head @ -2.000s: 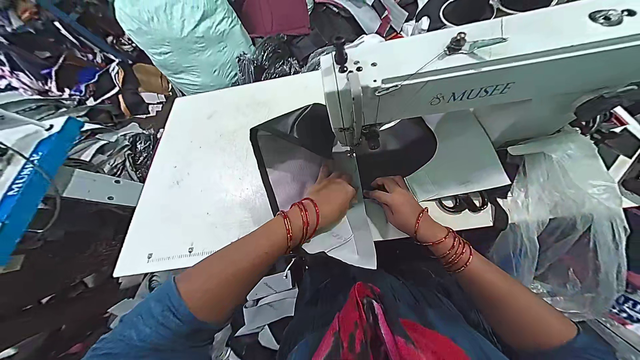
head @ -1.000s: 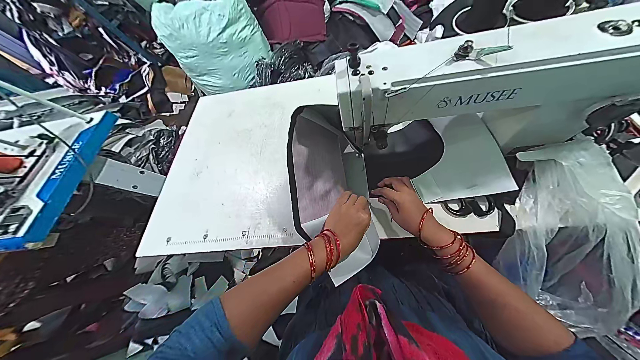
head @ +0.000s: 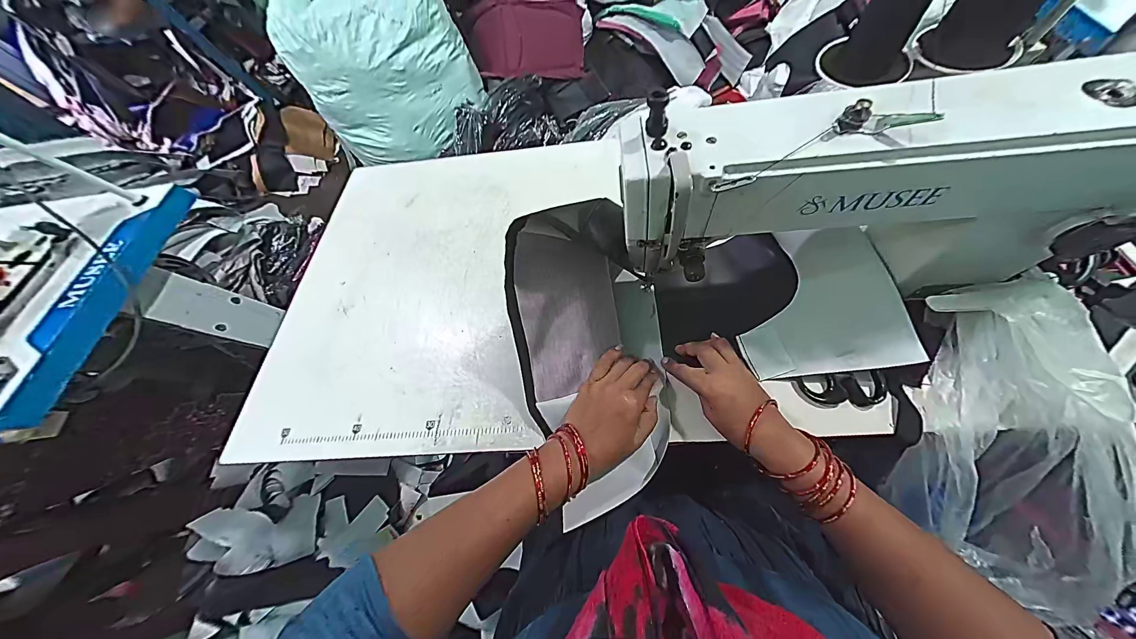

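Observation:
On the white bed of a Musee industrial sewing machine [head: 852, 200] lies a grey fabric piece [head: 568, 311] with a black edge. A pale strip [head: 637, 319] runs along it beneath the needle and presser foot [head: 646, 280]. My left hand [head: 617, 408] presses flat on the pale strip, fingers near its right edge. Just to its right, my right hand [head: 719, 382] has thumb and forefinger at that same edge; whether they pinch it is unclear. Black fabric [head: 732, 288] spreads right of the needle. A pale end of the work [head: 612, 488] hangs over the front edge.
Scissors [head: 843, 388] lie near the front right, beside a pale sheet [head: 843, 302]. A clear plastic bag [head: 1012, 426] hangs at the right. Behind the table stands a pale green sack [head: 382, 80]. Fabric scraps [head: 266, 532] lie below, and a blue-edged machine [head: 98, 284] is at the left.
My left hand has moved toward the front edge from beside the needle. The grey piece has turned on the bed and lies straighter. My right hand stays by the work's right edge.

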